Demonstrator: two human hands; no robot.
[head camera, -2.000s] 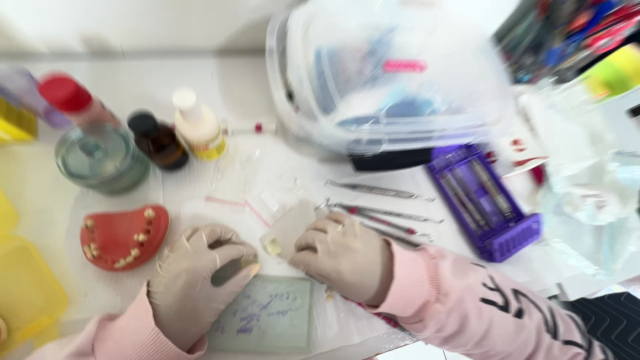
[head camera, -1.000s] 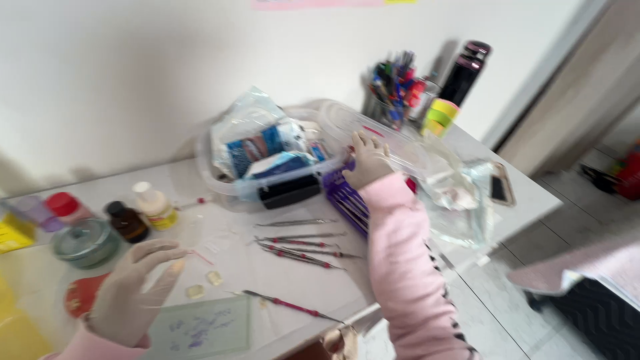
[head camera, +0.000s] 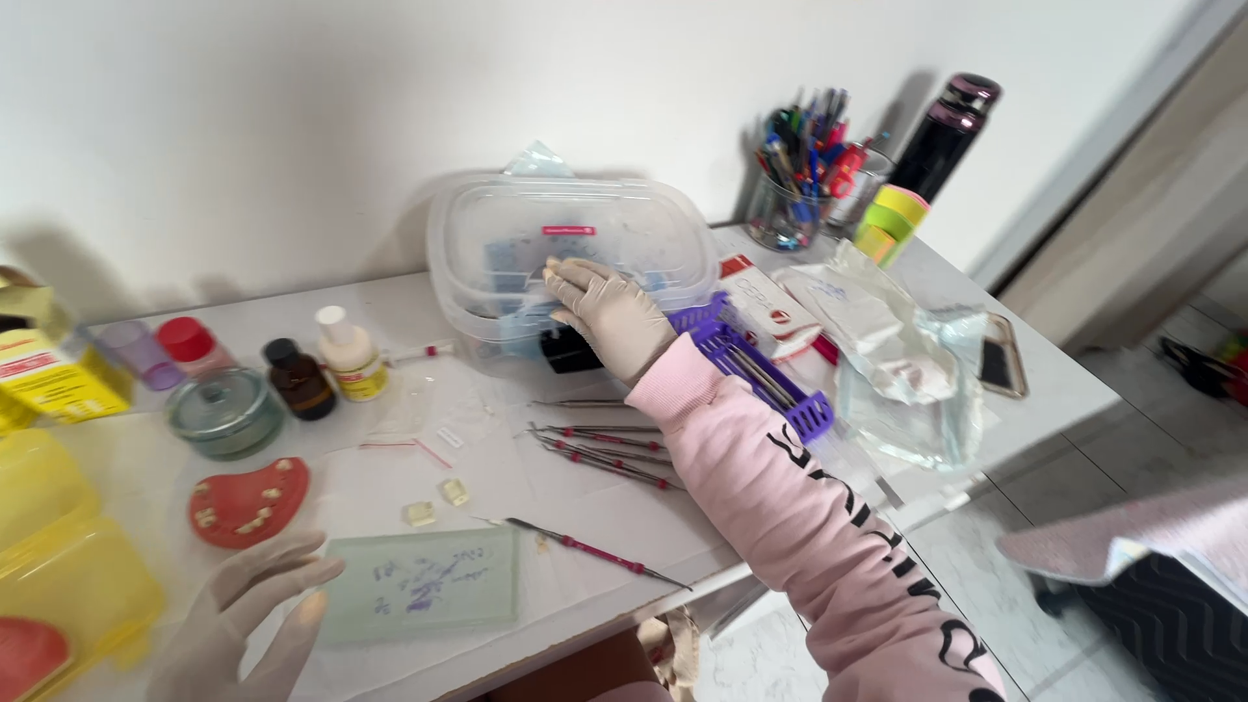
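Observation:
Gloved, my right hand lies on the clear plastic lid of a storage box, its fingers flat and holding nothing. My left hand, also gloved, is raised at the lower left, empty, thumb and fingers apart, beside a glass mixing slab with purple marks. Above that hand sits a red dental model with teeth. A red-handled dental instrument lies at the slab's right edge. More dental instruments lie below the box, partly behind my right sleeve. Two small pale blocks rest above the slab.
Left of the box stand a white-capped bottle, a brown bottle and a lidded glass jar. To its right are a purple instrument tray, a pen jar, a black flask, opened wrappers and a phone.
One second ago the box was uncovered and the lid stood to its right under my right hand; now the lid lies over the box. My left hand has stayed near the slab.

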